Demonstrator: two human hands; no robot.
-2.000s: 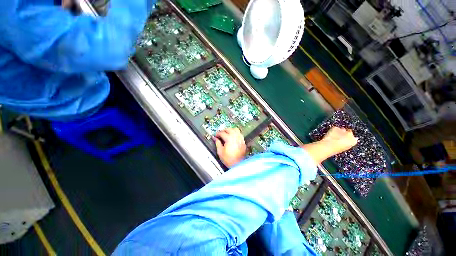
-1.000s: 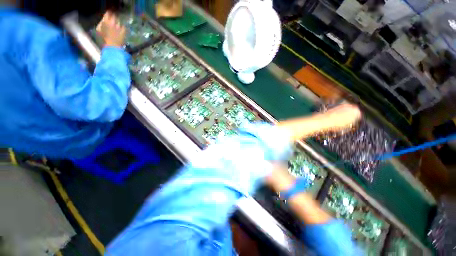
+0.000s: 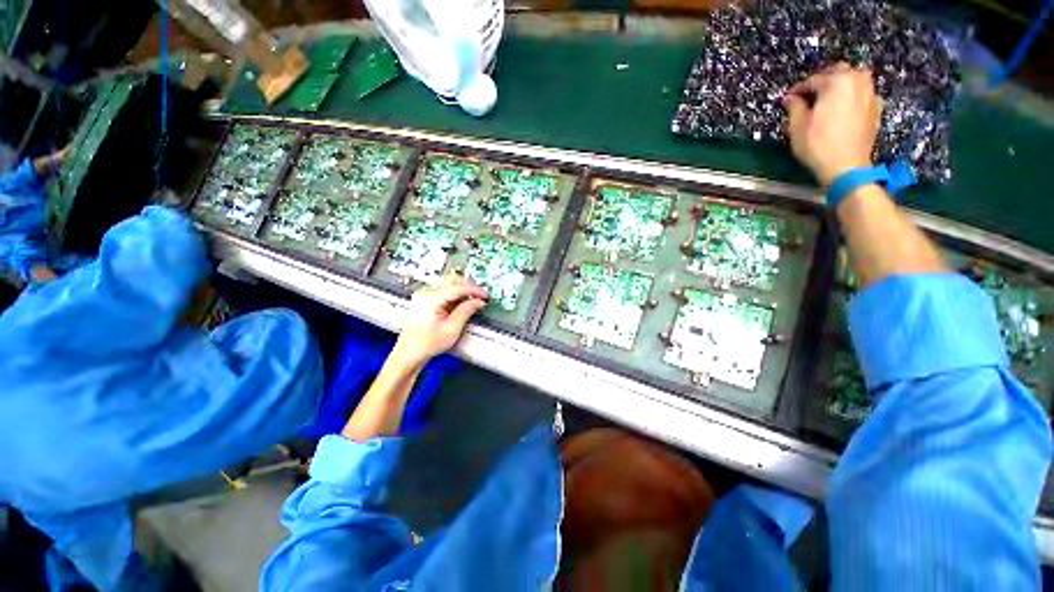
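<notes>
My left hand (image 3: 437, 319) is over the front edge of a pallet, thumb and finger close together at the lower right green circuit board (image 3: 499, 273). Whether it pinches a small part is too small to tell. My right hand (image 3: 834, 120), with a bright blue strap (image 3: 869, 182) on its wrist, is over the component pile (image 3: 751, 72), its curled fingertips at the dark, glinting pieces. Whether it holds a piece cannot be seen. The pallet (image 3: 558, 254) is one of several dark-framed trays in a row, most showing four boards.
A pale metal rail (image 3: 647, 407) runs along the near side. A white fan (image 3: 445, 46) stands on the green bench (image 3: 578, 87) behind the line. Flat green pieces (image 3: 327, 72) lie at the back left. A person in a blue smock (image 3: 116, 359) is close on the left.
The view has turned. My left hand has moved from the component pile to a board. My right hand has moved from the boards to the pile, so my arms are uncrossed.
</notes>
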